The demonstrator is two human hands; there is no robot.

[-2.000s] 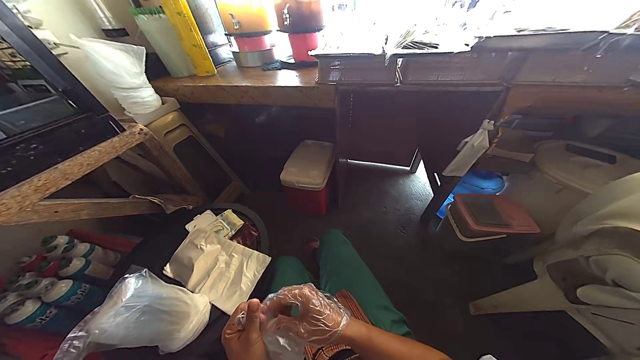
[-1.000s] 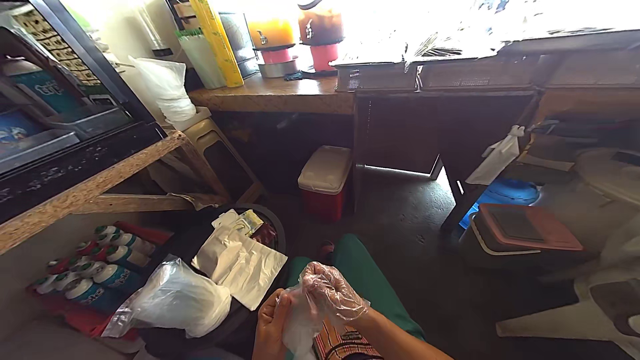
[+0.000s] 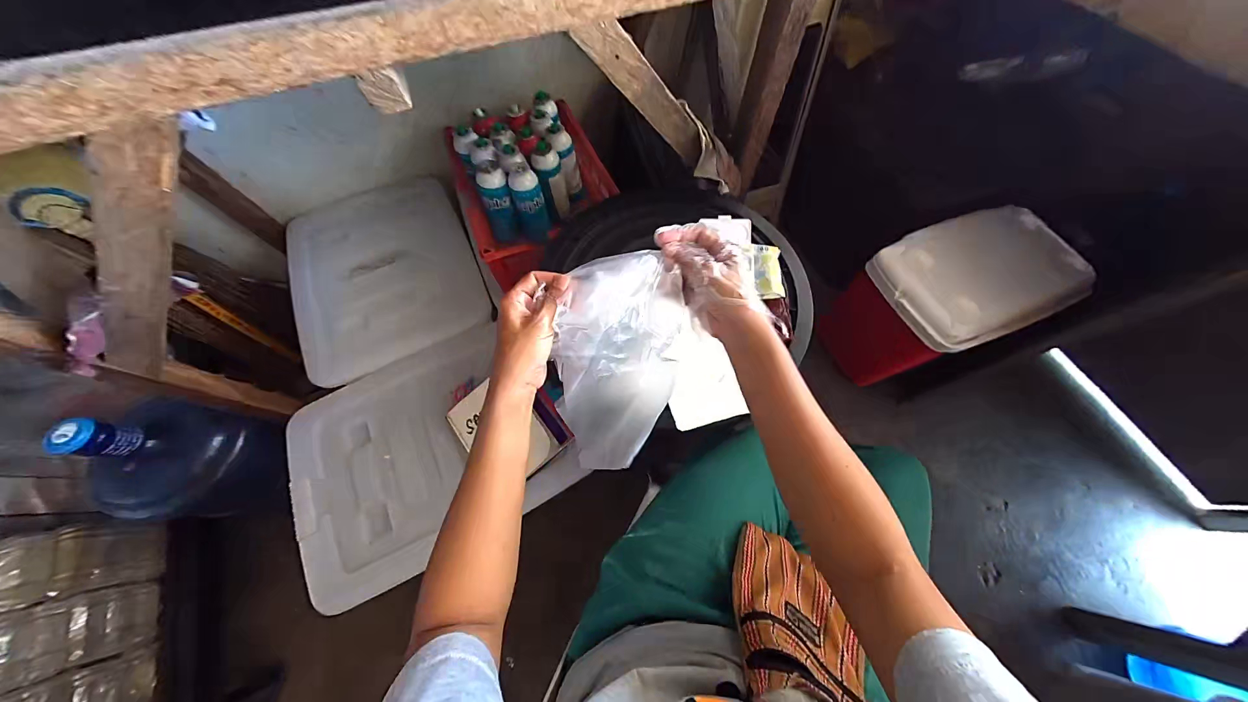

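My left hand (image 3: 529, 327) pinches the edge of a translucent plastic bag (image 3: 619, 361), which hangs down between my two hands. A thin clear plastic glove covers my right hand (image 3: 710, 265), which is at the bag's upper right side; whether its fingers grip the bag is hard to tell. Beneath lies a round black lid or tub top (image 3: 801, 292) with a white sheet (image 3: 707, 385) and a small yellow-green packet (image 3: 768, 271) on it. A striped woven pouch (image 3: 795, 614) rests on my lap.
A red crate (image 3: 507, 255) of bottles stands behind the black lid. Grey plastic bin lids (image 3: 385, 283) and a box (image 3: 478, 414) lie at left, beside a large blue water bottle (image 3: 185, 458). A red cooler with a white lid (image 3: 980, 278) stands right. Wooden beams (image 3: 292, 49) cross above.
The view has swung left and down. My hands have moved from close together in front of my lap to apart over the black lid, with the plastic bag stretched between them.
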